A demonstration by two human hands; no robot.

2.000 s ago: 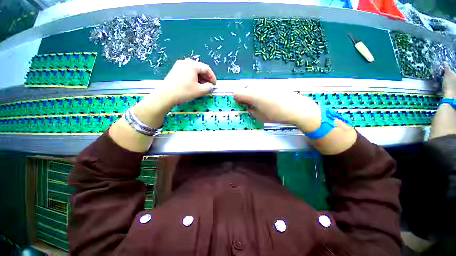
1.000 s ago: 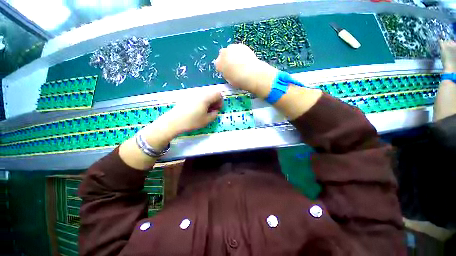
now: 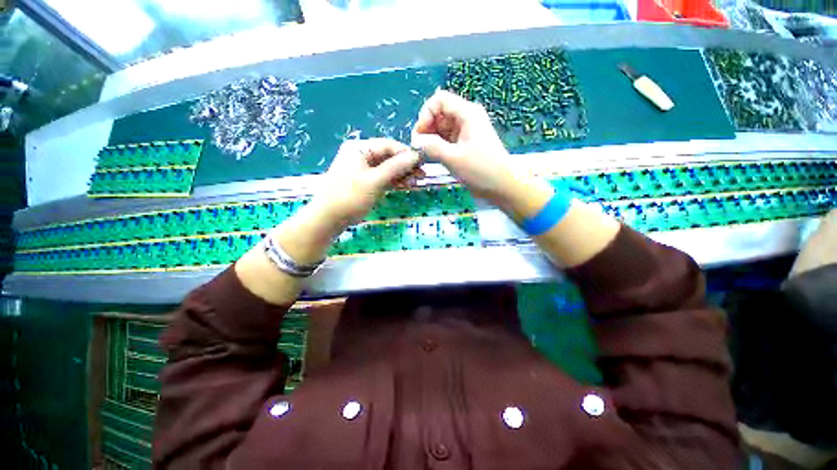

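My left hand [image 3: 364,176] and my right hand [image 3: 462,142] meet at the fingertips above the rear edge of the circuit board panels [image 3: 408,229]. A tiny dark thing seems to show between the fingertips, too small to name or to tell which hand holds it. The panels lie in two rows on the conveyor rails [image 3: 440,268]. Silver components [image 3: 248,115] are heaped on the left of the green work mat [image 3: 340,96], with a few scattered mid-mat. Green-black components [image 3: 523,92] lie just beyond my right hand.
A wood-handled tool [image 3: 652,93] lies on the mat at right. A separate board panel [image 3: 147,169] lies at the mat's left end. More components [image 3: 757,92] lie at far right. Another person's forearm [image 3: 817,243] shows at the right edge. A board rack [image 3: 133,372] stands below the line at left.
My right hand has come back from the scattered silver components toward my left hand. My left hand has risen from the panels, and the fingertips now meet. The view has shifted slightly.
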